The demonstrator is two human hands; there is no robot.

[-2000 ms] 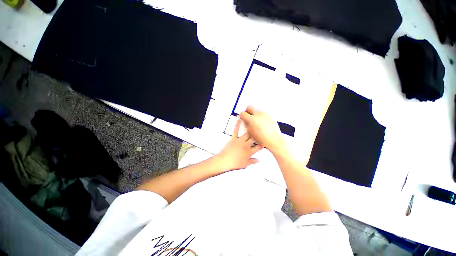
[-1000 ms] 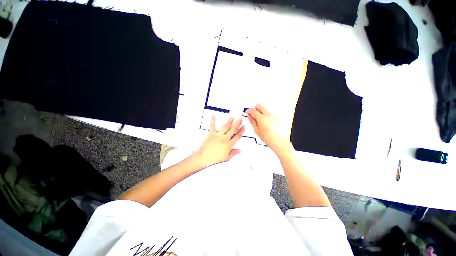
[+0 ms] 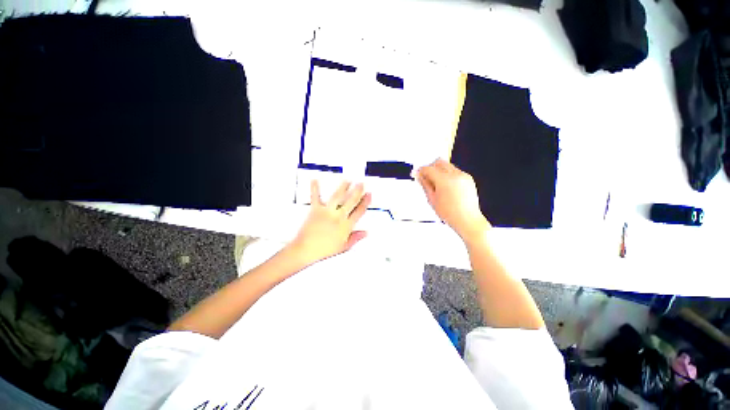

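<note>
The white marking template (image 3: 392,120) lies flat on a dark cut panel (image 3: 508,152), which shows through its slots and sticks out past its yellow edge on the right. My left hand (image 3: 332,220) lies flat, fingers spread, on the template's near edge and holds nothing. My right hand (image 3: 450,192) has its fingertips pinched together at the right end of the lower cut-out window. Any chalk between the fingertips is hidden, so I cannot tell what it holds. Dark panels (image 3: 128,112) with a curved notched corner lie to the left, with faint pale lines.
A compact dark bundle (image 3: 606,32) lies at the back right, with dark cloth (image 3: 699,112) beyond it. A black cylinder (image 3: 676,214), a thin metallic sliver (image 3: 607,205) and a small reddish-brown tool (image 3: 623,240) lie at the right. Cloth heaps are on the floor.
My right hand has moved right from the template's lower left corner, along the lower window to its right end. My left hand has spread flat and parted from it. The view has shifted right.
</note>
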